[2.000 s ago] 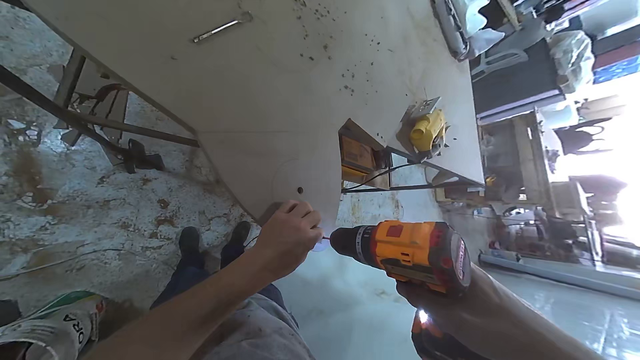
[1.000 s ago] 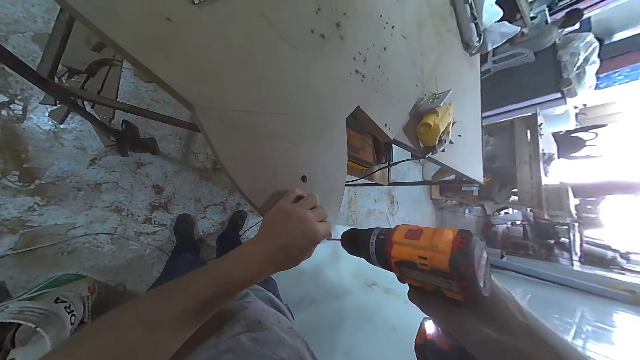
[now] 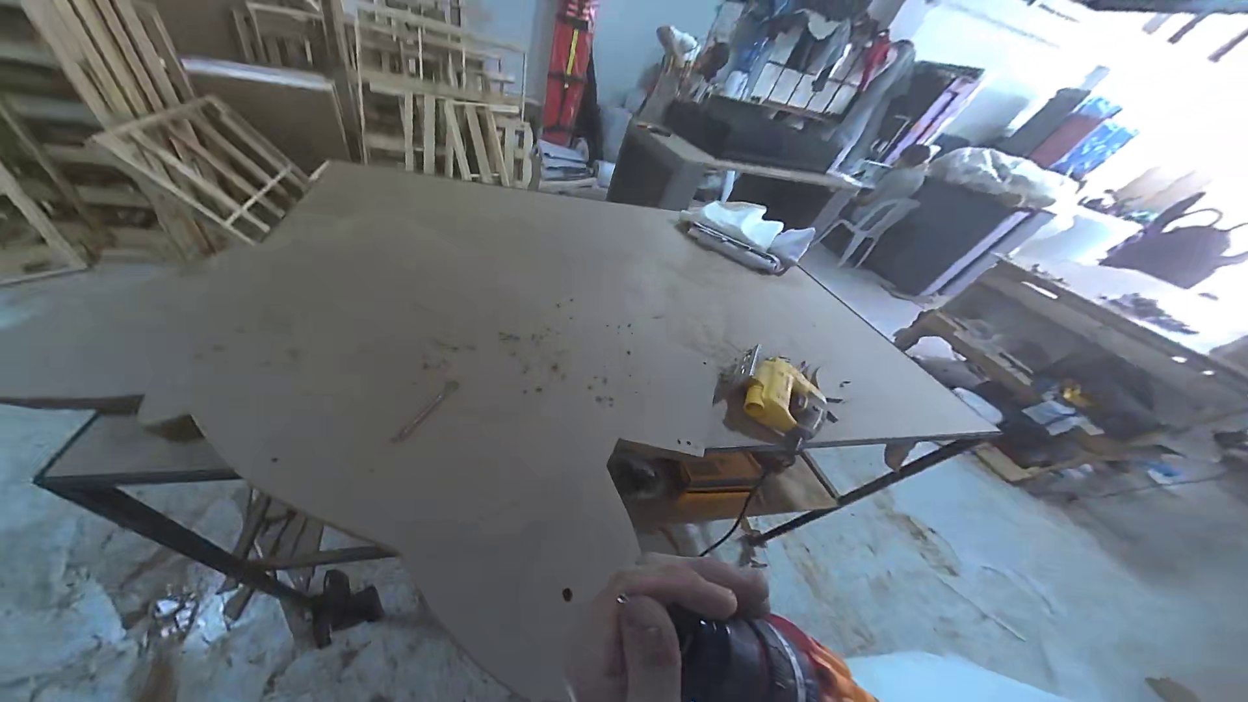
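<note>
My left hand (image 3: 663, 624) is at the bottom centre, its thumb and fingers closed around the front of a power drill (image 3: 756, 658) with a black chuck and an orange body. A small shiny tip shows between the thumb and forefinger. The drill's grip and my right hand are out of view. Beside my left hand lies the curved tongue of a large wooden sheet (image 3: 468, 526), with a dark round hole (image 3: 566, 594) in it. A slim metal wrench (image 3: 426, 409) lies on the sheet, and a yellow jigsaw (image 3: 775, 395) rests near its right edge.
An orange object (image 3: 717, 478) sits below the sheet's notch, where a black cable hangs. Metal table legs (image 3: 185, 546) stand lower left. A bundle with white plastic (image 3: 746, 234) lies at the far edge. Wooden frames (image 3: 439, 107) lean behind. A person (image 3: 902, 175) sits beyond the table.
The view has swung up and across the workshop. My left hand, earlier at the sheet's edge ahead of the drill, is now at the drill's front. My right hand has left the view.
</note>
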